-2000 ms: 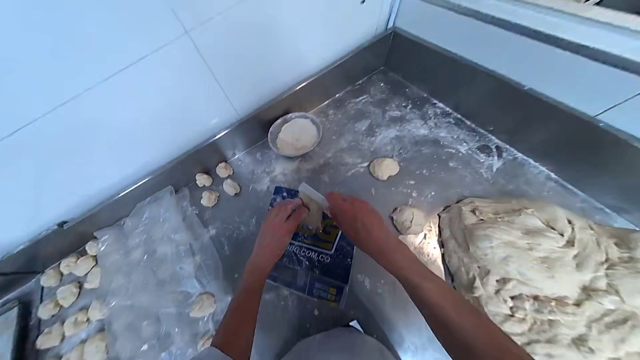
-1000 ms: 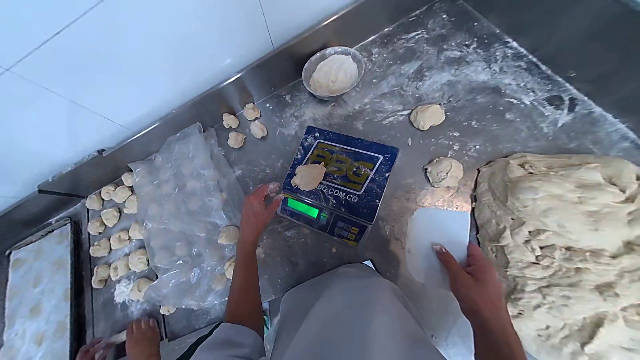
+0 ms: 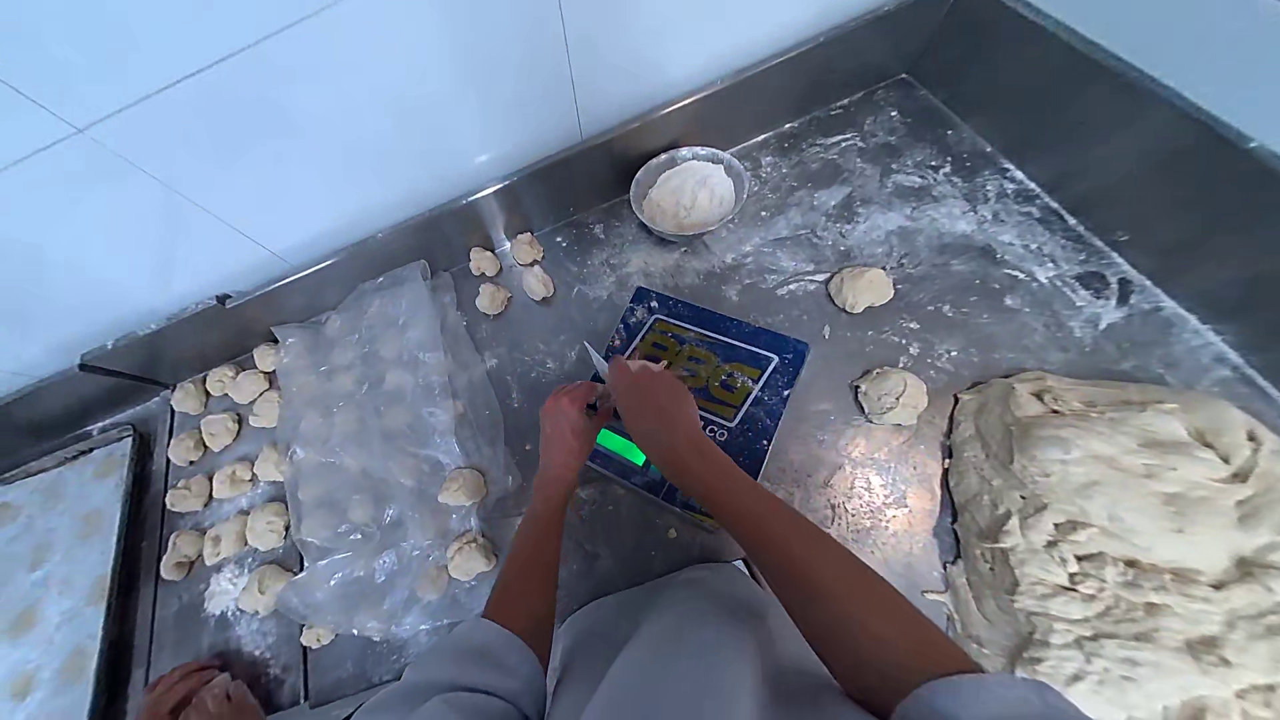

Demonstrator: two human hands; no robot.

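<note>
Over the left part of a blue digital scale [image 3: 765, 400] with a lit green display, my two hands meet. My right hand [image 3: 655, 410] is closed on a white dough scraper [image 3: 595, 358], whose corner sticks out at the upper left; a little dough [image 3: 650, 364] shows beside its fingers. My left hand [image 3: 572, 430] is against the right one with bent fingers; what lies between its fingertips is hidden. Two dough pieces, one upper [image 3: 860, 289] and one lower [image 3: 891, 396], lie right of the scale. A large dough mass [image 3: 1120, 530] fills the lower right.
A bowl of flour [image 3: 690, 195] stands by the back wall, with several small dough balls [image 3: 492, 298] to its left. Clear plastic sheeting [image 3: 370, 430] covers part of the rows of dough balls [image 3: 220, 431]. A tray [image 3: 60, 560] and another person's hand [image 3: 200, 690] are at lower left.
My right hand has moved left with the scraper, from beside the large dough to the scale. The dough piece seen on the scale a second ago is now mostly hidden behind my hands.
</note>
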